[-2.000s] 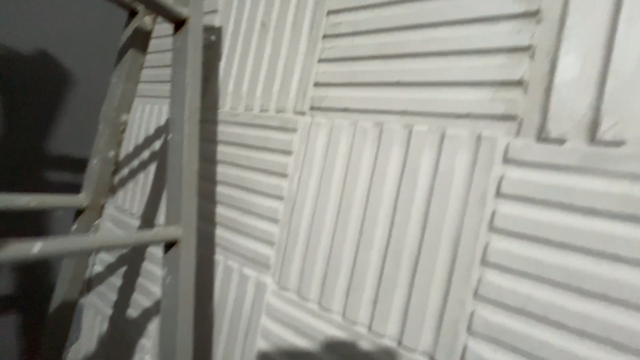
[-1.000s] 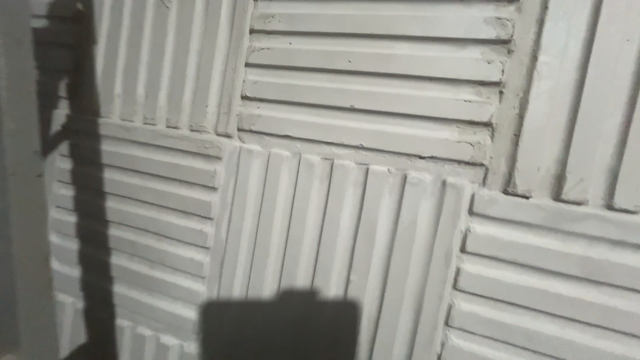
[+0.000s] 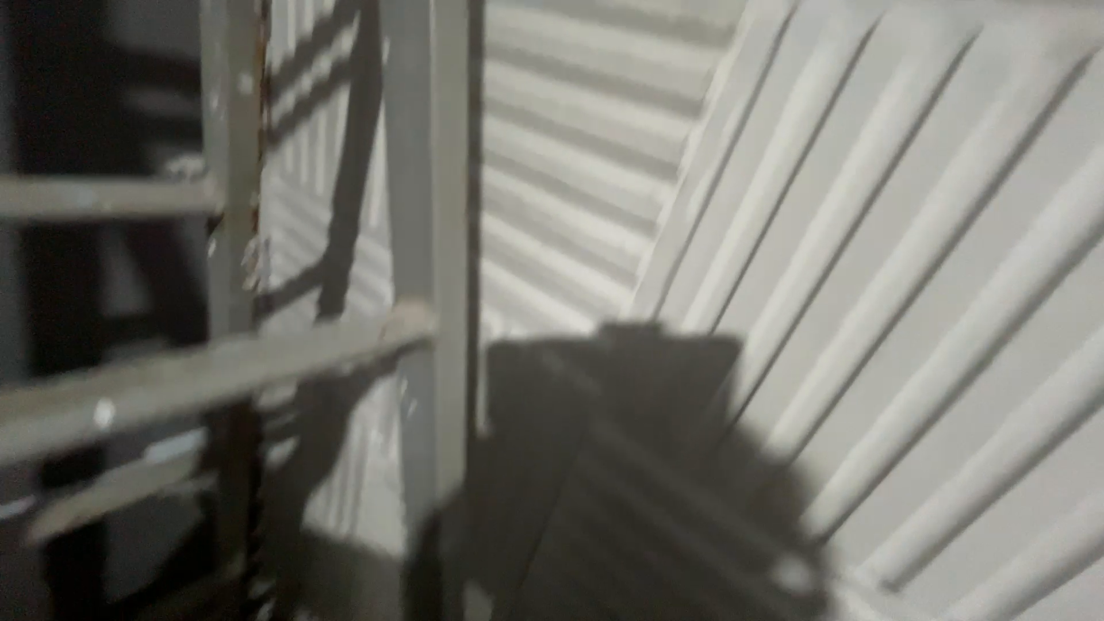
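Neither my left hand nor my right hand is in the picture. A wall of white ribbed panels (image 3: pixel 871 259) fills the right side, its ribs running in differing directions from one panel to another. A dark shadow (image 3: pixel 638 466) with a flat-topped upper part lies across the lower middle of the wall. On the left rises a grey metal frame with rungs, like a ladder or scaffold (image 3: pixel 431 216), marked with pale spots. The view is blurred.
A lower rung (image 3: pixel 198 379) of the frame crosses the left side, and a second upright (image 3: pixel 233 155) stands farther left. Behind them is a dark area. Shadows of the frame fall on the wall between the uprights.
The view has swung, bringing the metal frame back in at the left, where only a blurred grey edge showed one second ago. The shadow now covers more of the picture.
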